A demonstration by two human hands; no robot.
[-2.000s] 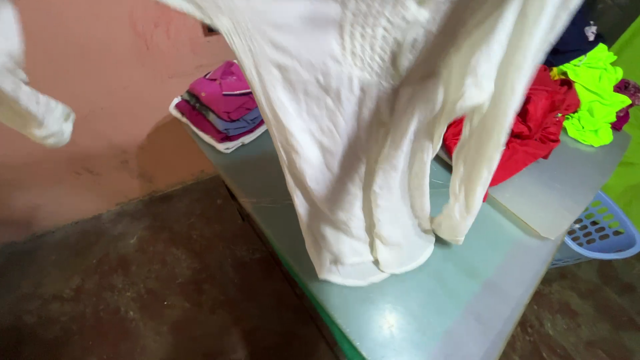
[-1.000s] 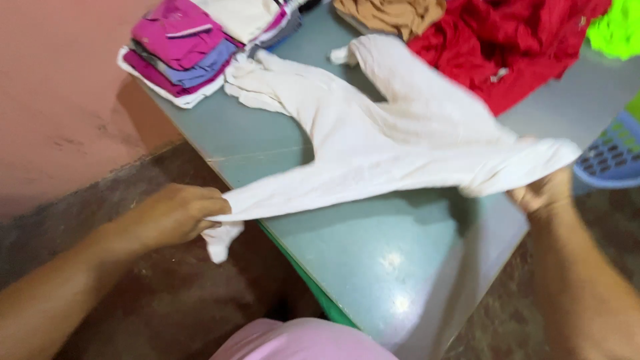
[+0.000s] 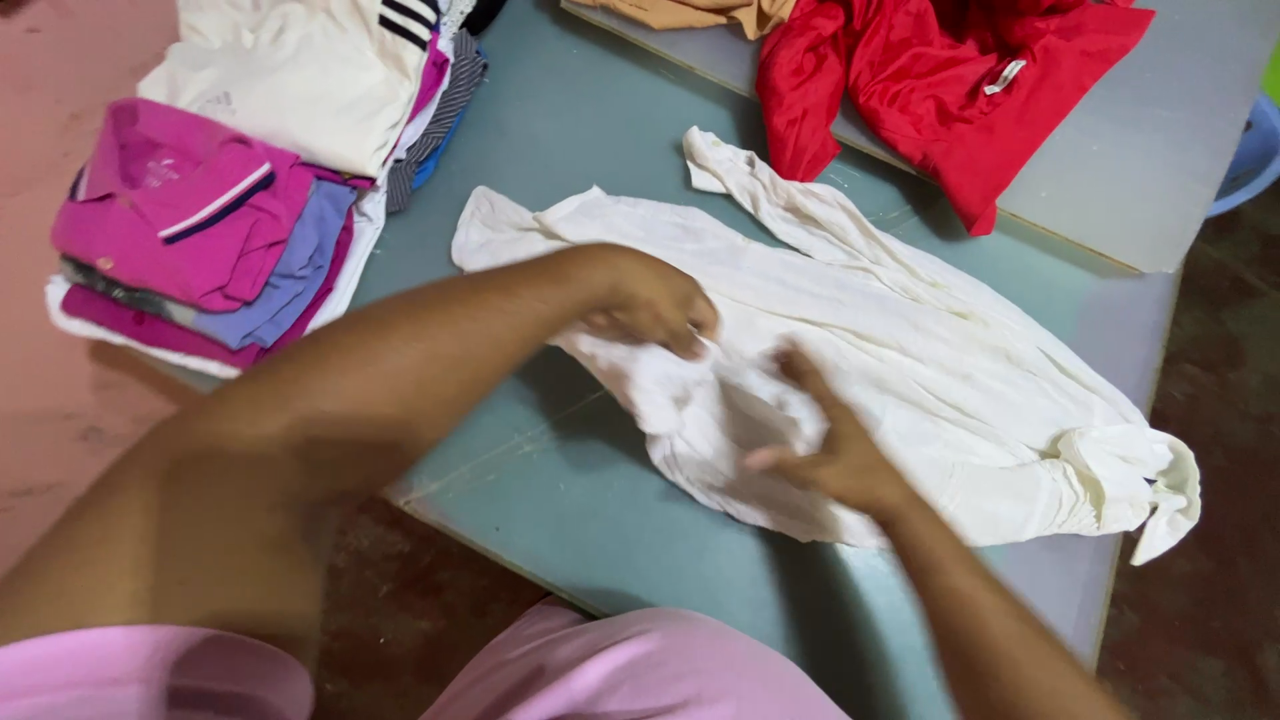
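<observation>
A white long-sleeved shirt (image 3: 860, 340) lies spread across the blue-green table (image 3: 560, 500), its collar end at the right edge and one sleeve stretched toward the upper middle. My left hand (image 3: 655, 300) grips a bunched part of the shirt near its middle. Just right of it, my right hand (image 3: 835, 440) is blurred, with thumb and fingers apart around a loose fold of the white cloth; whether it touches the cloth is unclear.
Folded clothes, with a magenta polo shirt (image 3: 185, 210) and a cream garment with black stripes (image 3: 290, 80), are stacked at the left by the wall. A red garment (image 3: 960, 90) and a tan one (image 3: 700, 8) lie at the back. A blue basket (image 3: 1250, 160) stands beyond the right edge.
The white shirt was held up in the air, then stretched between both hands over the table; now it lies on the table. My hands have come together near its middle.
</observation>
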